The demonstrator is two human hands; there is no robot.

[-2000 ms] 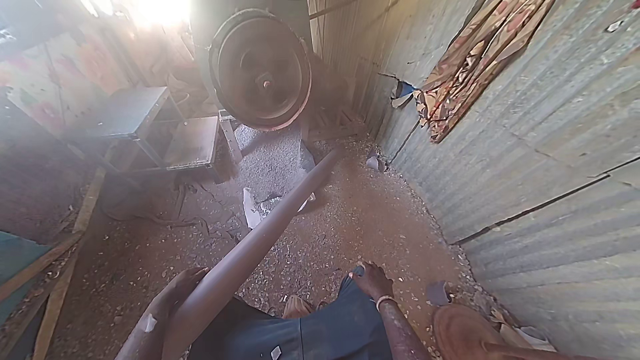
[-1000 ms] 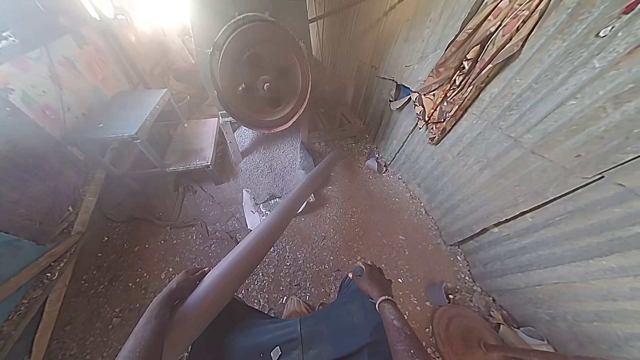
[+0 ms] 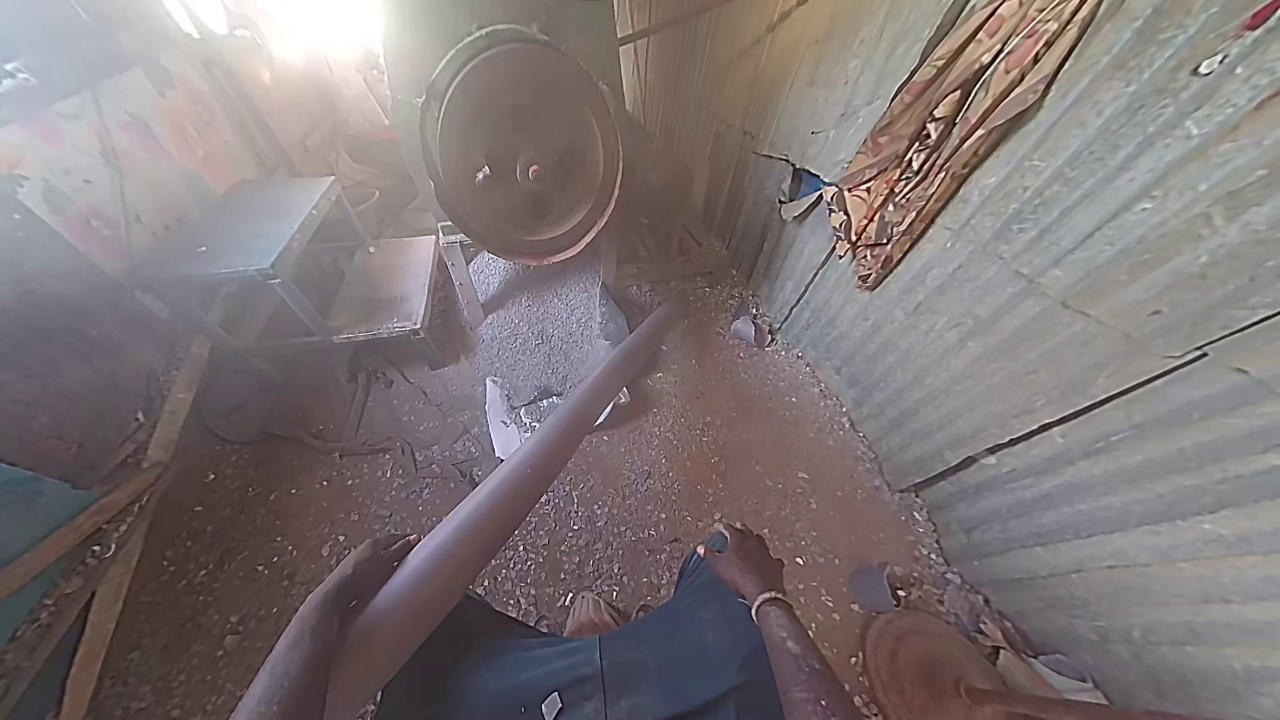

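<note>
A long, smooth, brown pole or tube (image 3: 520, 475) slants from the lower left toward the middle of the floor. My left hand (image 3: 365, 575) is at its left side, near the lower end; the pole hides part of it, so the grip is unclear. My right hand (image 3: 745, 565), with a band at the wrist, rests over my right knee on the dark trousers (image 3: 680, 650), its fingers apart. Beyond the pole stands a large round wheel (image 3: 530, 150) on a machine. Grey granular material (image 3: 545, 325) lies below the wheel, with a whitish torn edge (image 3: 503, 415) in front.
A low metal-edged bench or shelf unit (image 3: 250, 230) stands at left, near wooden beams (image 3: 125, 590). Corrugated metal sheeting (image 3: 1080, 400) forms the right wall, where patterned cloth (image 3: 930, 150) hangs. At lower right is a round brown object with a shaft (image 3: 920, 660). Chips cover the floor (image 3: 720, 430).
The small marks on the wheel's face show differently from the first frame. Both hands and the pole stay in about the same places.
</note>
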